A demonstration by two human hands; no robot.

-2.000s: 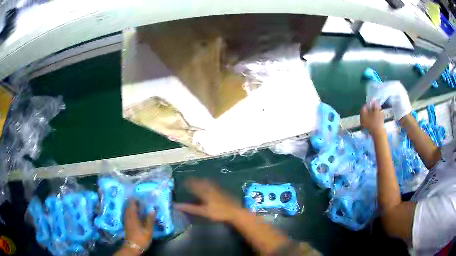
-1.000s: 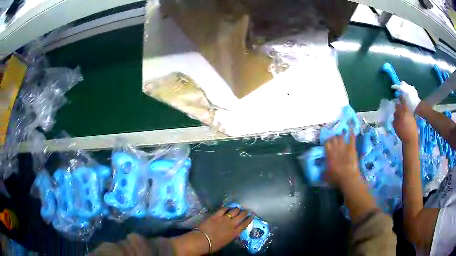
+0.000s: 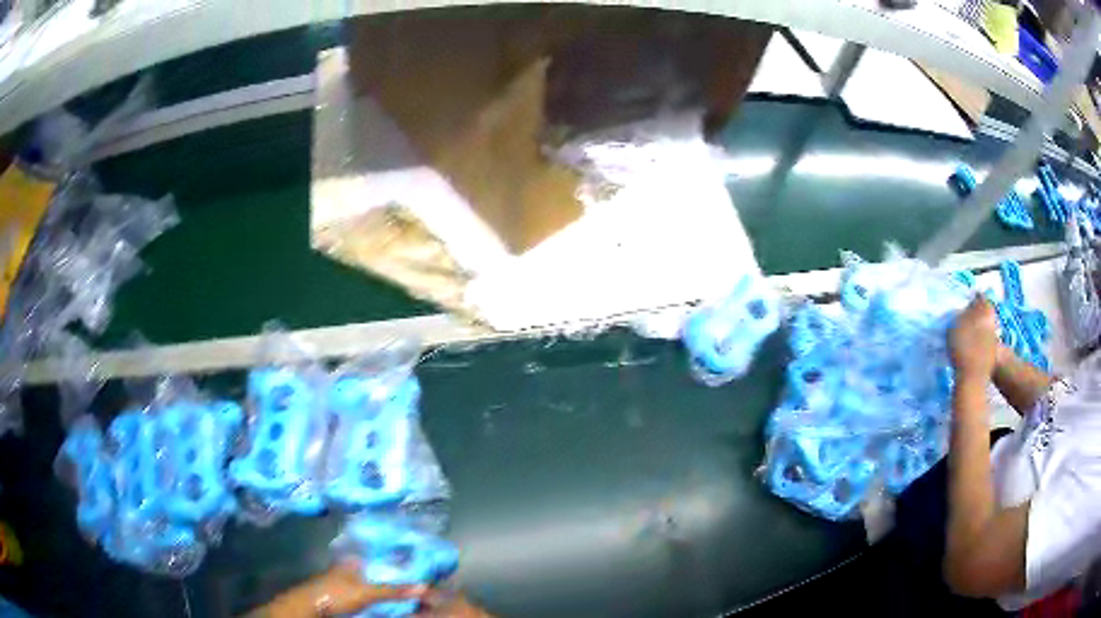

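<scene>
Both my hands are at the bottom edge of the picture, partly cut off. My left hand (image 3: 350, 589) holds a bagged blue shell (image 3: 398, 552) from its left side. My right hand (image 3: 449, 602) is mostly out of the picture; a small part shows at the shell's lower edge, and its grip is not clear. Just beyond lies a row of bagged blue shells (image 3: 372, 441) on the dark bench (image 3: 580, 471), upright side by side and running to the left. Several overlap at the left end.
A heap of bagged blue shells (image 3: 833, 398) lies at the right, beside a co-worker's arm (image 3: 970, 483). One bagged shell (image 3: 730, 332) lies apart near the rail. An opened cardboard sheet (image 3: 628, 260) is at the back, crumpled film (image 3: 97, 248) at the left, a pale shelf overhead.
My right hand has left the heap and come down to the bottom edge. The shell under my left hand has moved left to the row. The co-worker's hand has moved down to the heap.
</scene>
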